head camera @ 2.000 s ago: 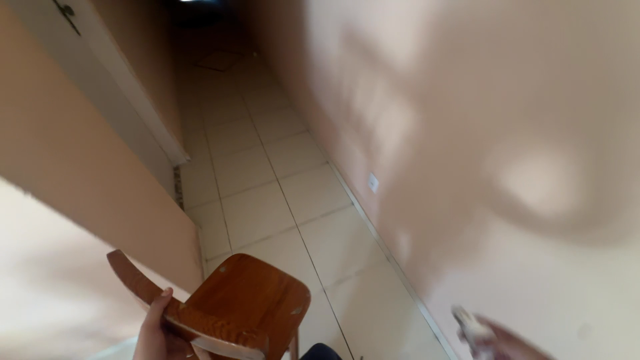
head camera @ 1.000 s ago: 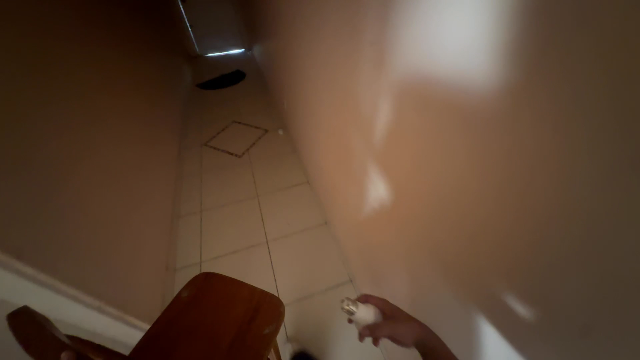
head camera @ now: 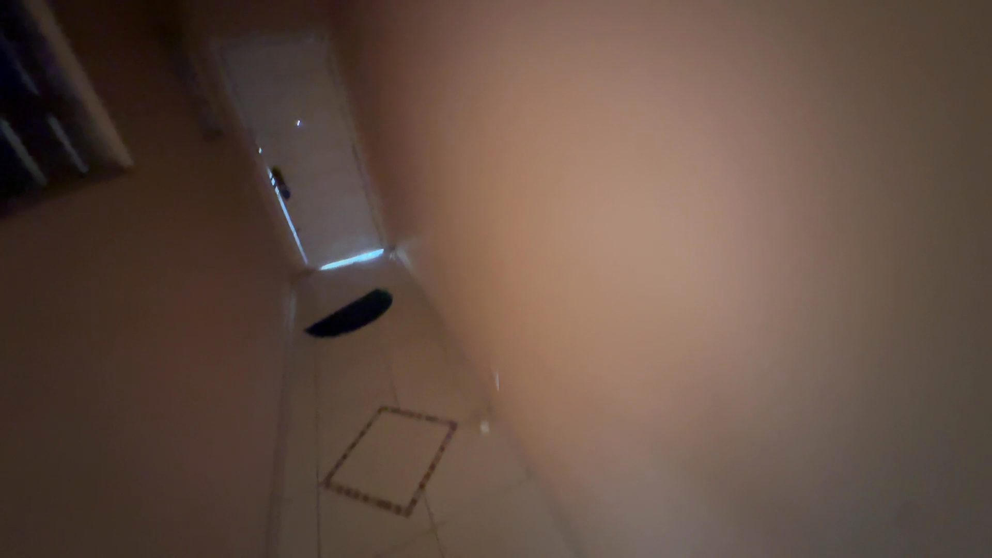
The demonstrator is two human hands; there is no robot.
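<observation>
Neither my left hand nor my right hand shows in the head view now, so what they hold or touch cannot be seen. The wooden chair and the small pale object from the earlier frames are also out of view. Ahead lies a dim hallway with a tiled floor (head camera: 372, 535). A dark half-round doormat (head camera: 353, 314) rests on the tiles near a closed door (head camera: 310, 147) at the far end. Nearer, a diamond-shaped patterned border (head camera: 368, 498) is set in the floor.
A long plain wall (head camera: 659, 232) runs along the right and another wall (head camera: 155, 349) along the left. Light shows under the door and along its left edge. A framed opening (head camera: 85, 93) is at the upper left. A small white spot (head camera: 485, 427) lies by the right wall.
The view has tilted up and moved along the hallway. Both hands, the wooden chair and the small pale object in my right hand have left the view. The far door now shows more fully.
</observation>
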